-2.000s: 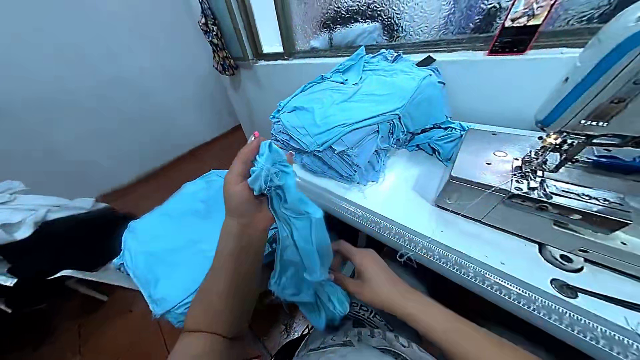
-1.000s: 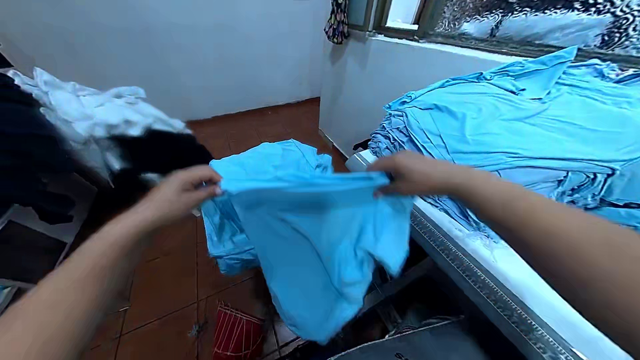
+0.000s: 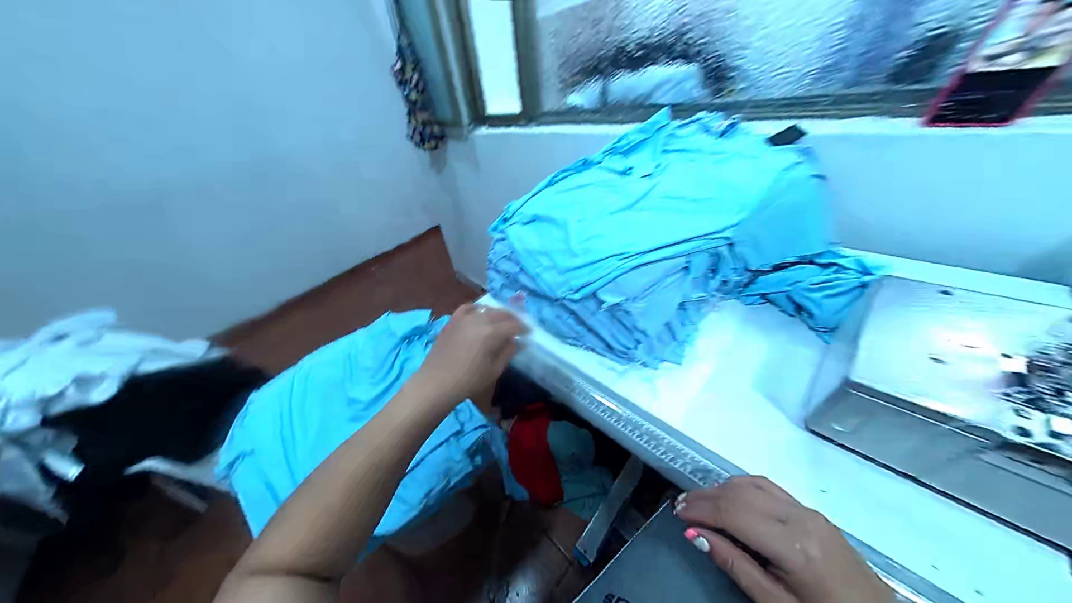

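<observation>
My left hand [image 3: 477, 347] is at the far left corner of the sewing table [image 3: 653, 419], fingers curled near its edge; blur hides whether it touches. It appears to hold no cloth. My right hand [image 3: 775, 532] rests at the table's front edge, beside a ruler strip [image 3: 645, 431], with nothing seen in its grasp. Beyond my left hand, a tall pile of light blue fabric pieces [image 3: 653, 218] lies on the table. Below and left of that hand is another stack of light blue cloth [image 3: 335, 402], off the table. Part of a sewing machine [image 3: 946, 352] shows at right.
White cloth [image 3: 92, 360] and dark cloth [image 3: 159, 410] lie at the left. Red fabric [image 3: 534, 456] is under the table. A phone with a pink edge [image 3: 992, 92] leans at the window. A patterned cloth [image 3: 416, 96] hangs by the window frame.
My hands held a light blue cloth piece between them one second ago; they have let it go. My right hand has come to the table's front edge. The view has swung right.
</observation>
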